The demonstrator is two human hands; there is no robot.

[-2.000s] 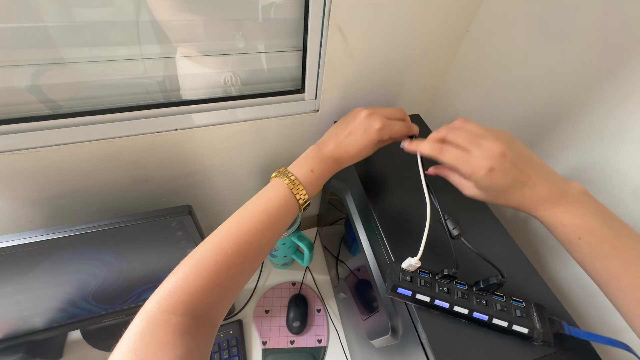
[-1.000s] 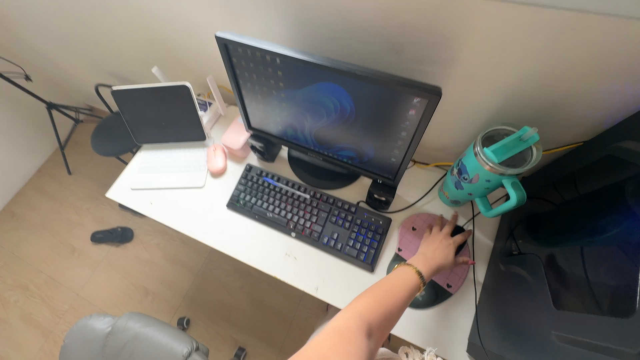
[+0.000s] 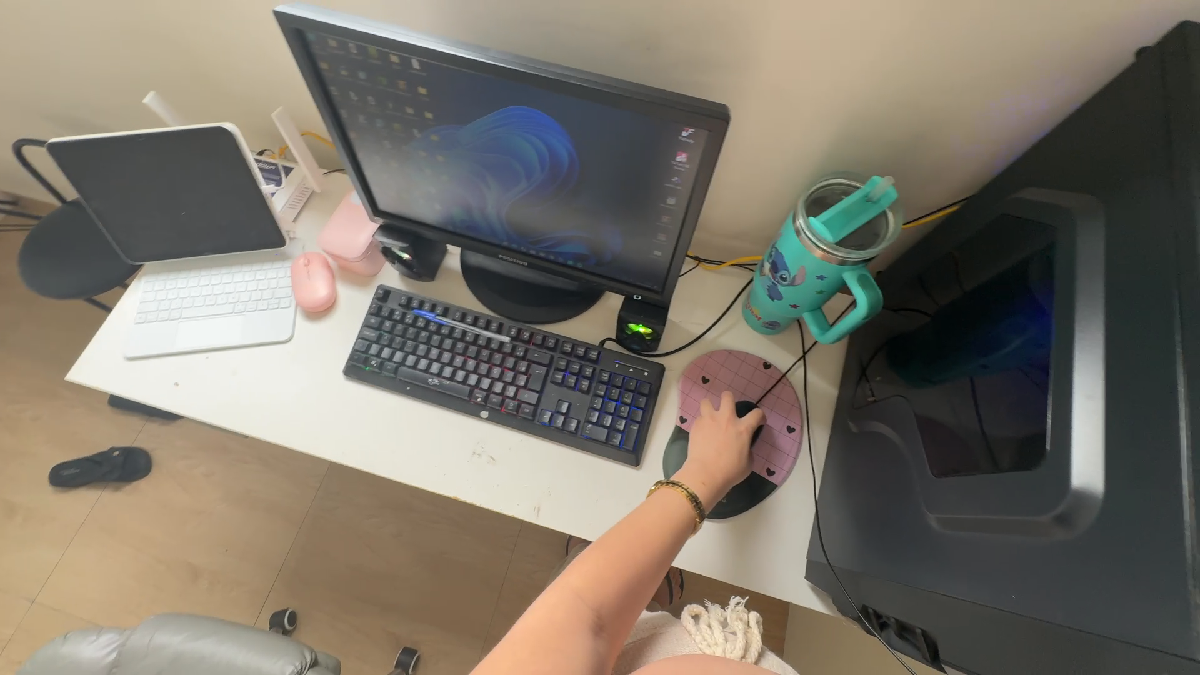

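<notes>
My left hand (image 3: 722, 445), with a gold bracelet at the wrist, rests palm down over a black computer mouse (image 3: 747, 411). Its fingers cover much of the mouse, which sits on a pink, heart-patterned mouse pad (image 3: 727, 375) with a dark lower part. No part of my right hand shows. To the left of the pad lies a black keyboard (image 3: 506, 370) with a blue pen (image 3: 459, 325) across its keys. Behind it stands a monitor (image 3: 506, 159), lit with a blue desktop picture. A teal tumbler (image 3: 783, 281) with a handle stands behind the pad.
A black computer case (image 3: 1012, 553) rises along the right side, with a thin cable hanging near it. Small speakers (image 3: 640, 323) flank the monitor's base. At the left are a tablet (image 3: 173, 197) with a white keyboard, a pink mouse (image 3: 313, 282) and a router. A grey chair (image 3: 178, 647) stands below.
My left hand has come from the cable at the top of the computer case down to the mouse. My right hand has left the view. The view has swung left and down to the desk.
</notes>
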